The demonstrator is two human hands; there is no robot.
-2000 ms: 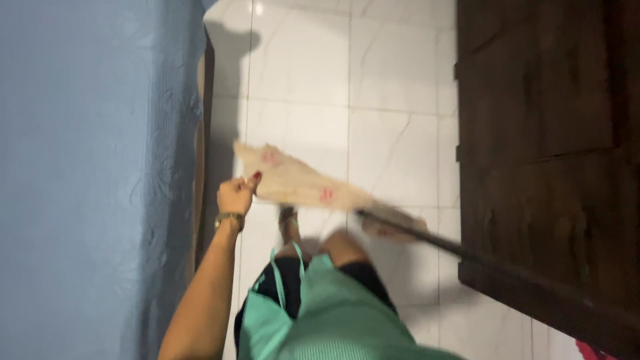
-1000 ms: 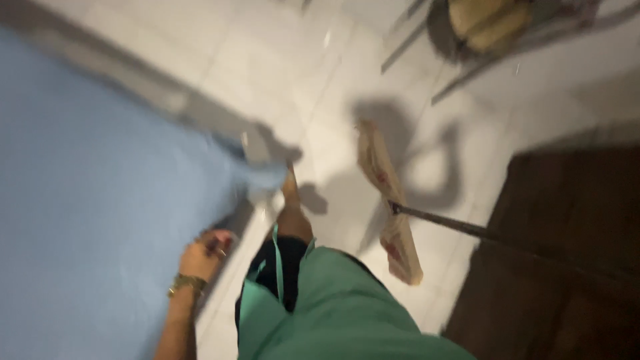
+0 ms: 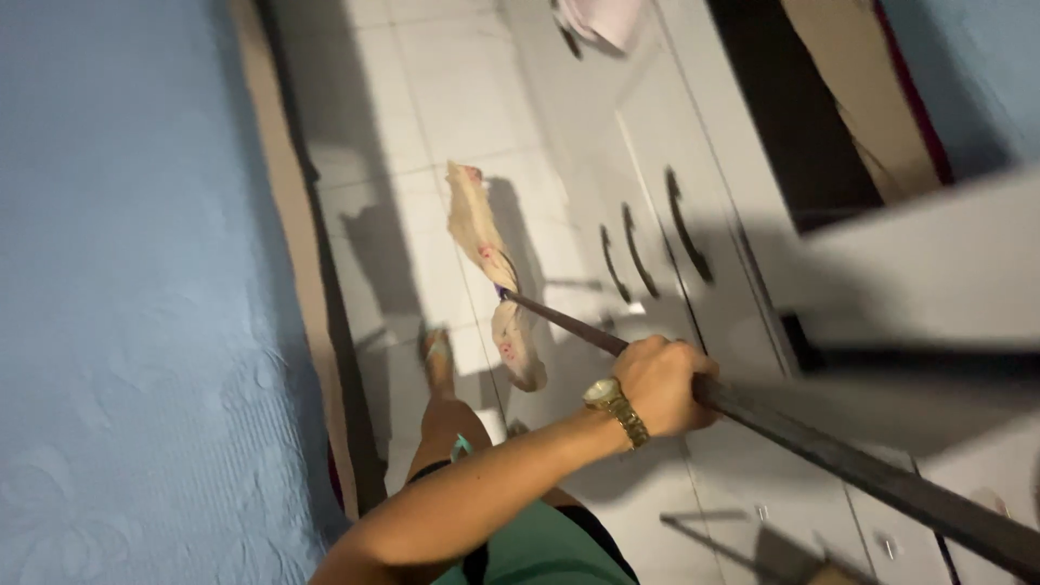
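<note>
My left hand (image 3: 662,386), with a gold wristwatch (image 3: 617,410) on its wrist, is closed around a long dark pole (image 3: 845,467). The pole slants from the lower right toward the floor. At its far end a beige cloth with red prints (image 3: 479,231) is wrapped about the head, touching or close to the white floor tiles. A bit of purple shows where pole and cloth meet. My right hand is not in view.
A bed with a blue quilted cover (image 3: 146,284) runs along the left. On the right stand white cabinets (image 3: 723,203) with dark curved handles (image 3: 689,227). A pink cloth (image 3: 605,20) is at the top. My sandalled foot (image 3: 437,349) is on the tiles.
My left hand, holding no pole one second ago, has moved right and grips it now. The view has turned strongly, and white cabinets now show on the right.
</note>
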